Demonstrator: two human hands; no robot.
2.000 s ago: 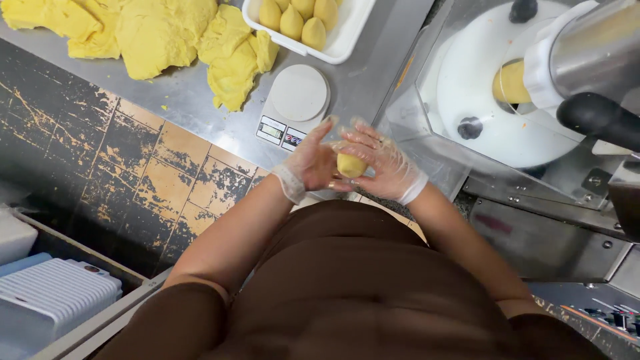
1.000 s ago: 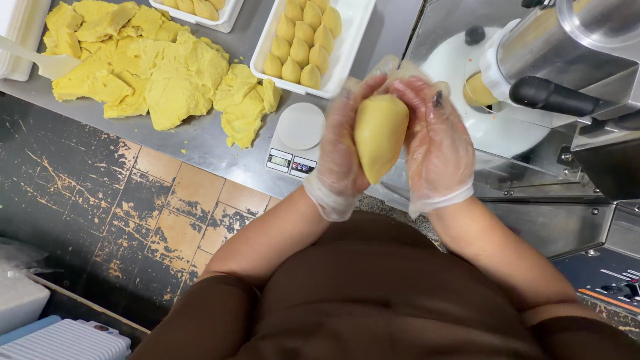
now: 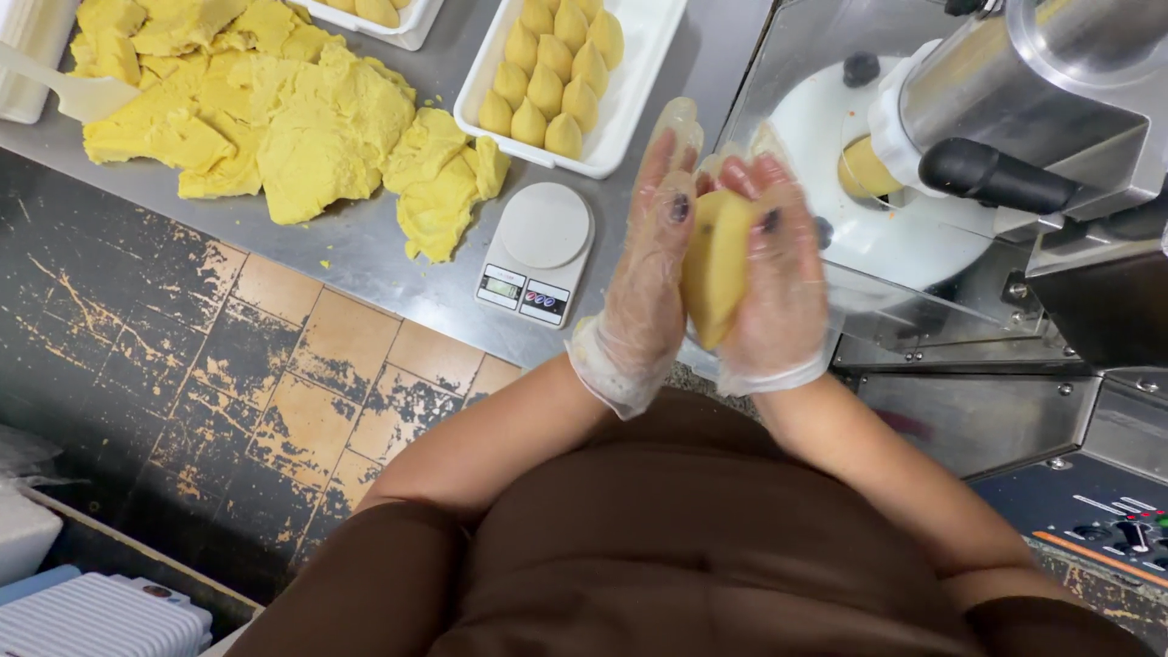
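Note:
A smooth yellow dough piece [image 3: 714, 269], tapering toward its lower end, is pressed between my two palms. My left hand [image 3: 650, 255], in a clear plastic glove, lies along its left side. Gloved the same way, my right hand [image 3: 780, 274] lies along its right side, and the fingers of both hands point away from me. A white digital kitchen scale [image 3: 545, 228] stands on the steel table left of my hands. Behind it, a white tray [image 3: 625, 119] holds rows of teardrop-shaped dough pieces [image 3: 546, 87]. Rough yellow dough [image 3: 319, 119] lies in a large mass at the upper left.
A metal machine [image 3: 1077, 55] with a black handle [image 3: 999, 173] and a white round plate [image 3: 912, 265] stands at the right, yellow dough at its outlet. A white spatula [image 3: 91, 96] touches the dough mass. Another white tray [image 3: 411, 32] is at the top. Worn tiles cover the floor.
Two seconds ago the dough piece was low between my hands; both hands have since come up around it. Since one second ago the palms have turned to face each other more flatly. The view has shifted.

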